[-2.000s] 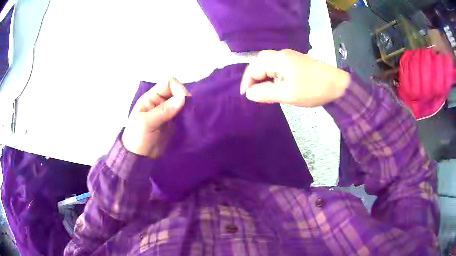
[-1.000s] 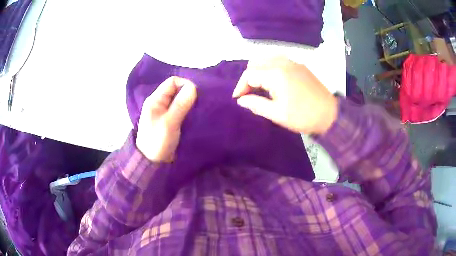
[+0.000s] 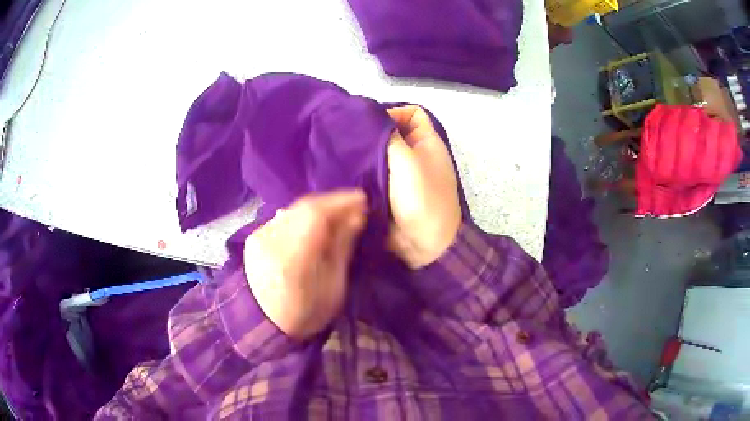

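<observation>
A deep-purple garment (image 3: 288,136) lies bunched on the pale speckled table in front of me, its near part gathered up against my checked shirt. A small pale label (image 3: 192,197) shows on its left part. My right hand (image 3: 423,185) is at the garment's right side, partly inside a fold or opening, its fingertips hidden by cloth. My left hand (image 3: 306,259) is blurred, at the near middle of the garment, with fingers bent at the cloth's edge; its exact hold is hard to see.
Another folded purple piece (image 3: 448,41) lies at the table's far edge. The table (image 3: 99,140) has a thin cord at left. Purple cloth hangs at lower left by a blue bar (image 3: 148,285). At right are purple cloth on the floor (image 3: 576,230) and a red padded item (image 3: 687,160).
The garment has gone from spread flat to bunched and lifted. My right hand has moved into its fold, and my left hand has come right and nearer to me. The label has come into view.
</observation>
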